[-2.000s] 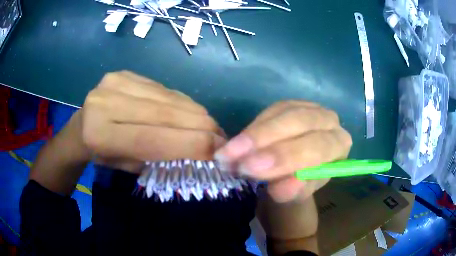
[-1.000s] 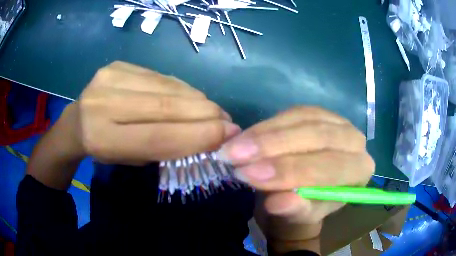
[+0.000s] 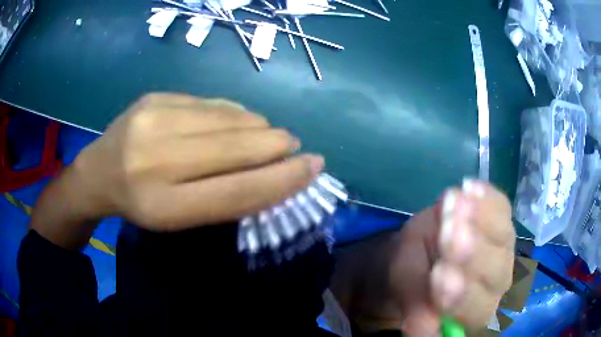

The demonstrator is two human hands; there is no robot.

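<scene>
My left hand (image 3: pixel 204 158) is closed on a bunch of flagged rods (image 3: pixel 290 217). Their pale ends fan out below the fingers in a blurred row, held above the mat's front edge. My right hand (image 3: pixel 461 257) is apart from the bunch at the right, palm side showing, fingers curled and blurred. The green cutter (image 3: pixel 452 327) is in that hand; only a short green part shows at the bottom, the rest hidden or out of the picture.
A pile of flagged rods (image 3: pixel 263 41) lies on the green mat (image 3: pixel 369 105) at the back. A steel ruler (image 3: pixel 482 99) lies at right. A clear plastic box (image 3: pixel 550 171) with white pieces and clear plastic bags (image 3: pixel 547 39) stand at the right edge. A cardboard box (image 3: pixel 520 283) is below.
My right hand has moved away from the bunch to the right and down and turned, so the green cutter is mostly out of sight. The bunch in my left hand has shifted right and tilted.
</scene>
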